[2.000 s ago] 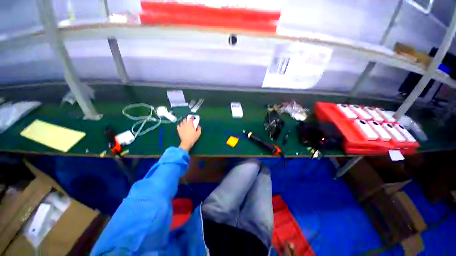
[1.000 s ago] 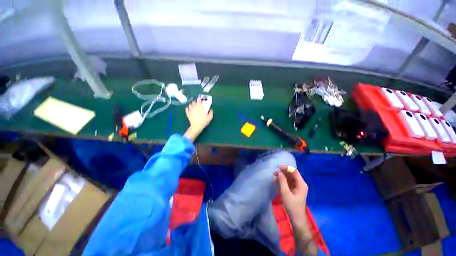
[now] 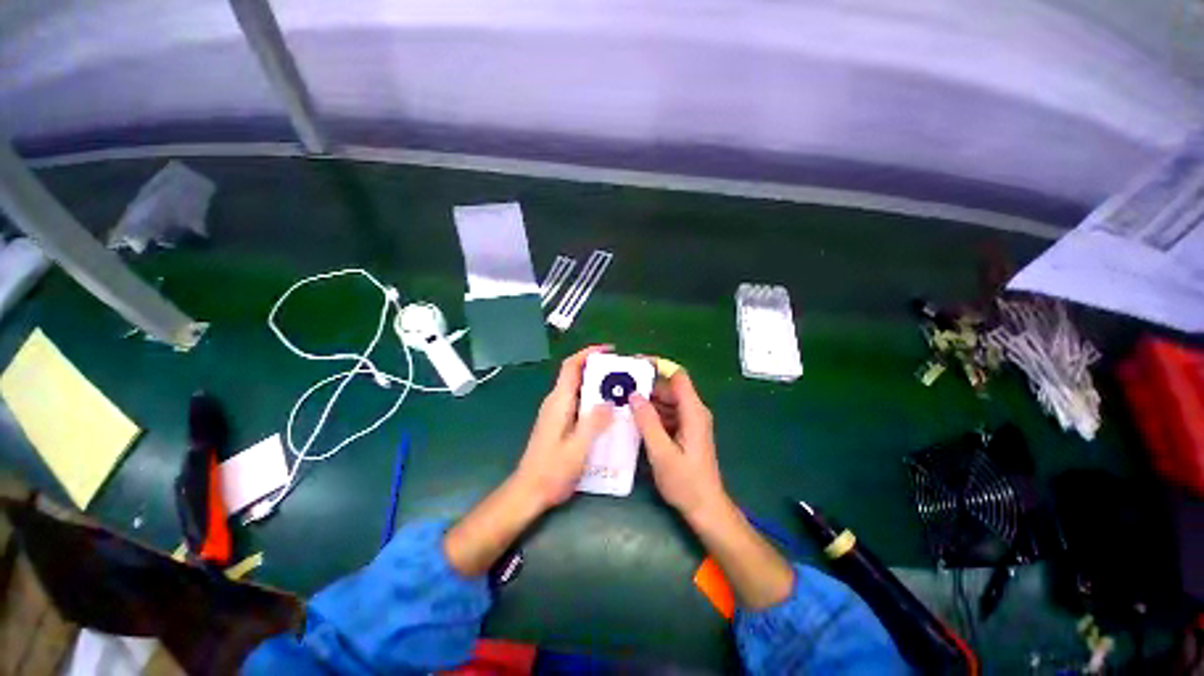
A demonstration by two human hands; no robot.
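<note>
A white rounded power bank [image 3: 606,452] with a black round spot near its upper end is held over the green bench, between both hands. My left hand [image 3: 561,442] grips its left side, thumb near the black spot. My right hand [image 3: 677,433] grips its right side, thumb beside the spot. A pale yellow piece [image 3: 667,369] shows at a right fingertip. The underside of the unit is hidden.
White corded device [image 3: 442,354], orange-black tool [image 3: 205,495] and blue stick [image 3: 396,489] lie left. Opened white housing [image 3: 769,333], electric screwdriver [image 3: 885,581], fan [image 3: 967,495] and loose leads [image 3: 1050,363] lie right. Orange card [image 3: 714,586] is partly behind the right forearm.
The view has moved closer to the bench. My right hand has come up from over the lap to the power bank, now held by both hands; before, only my left hand was on it.
</note>
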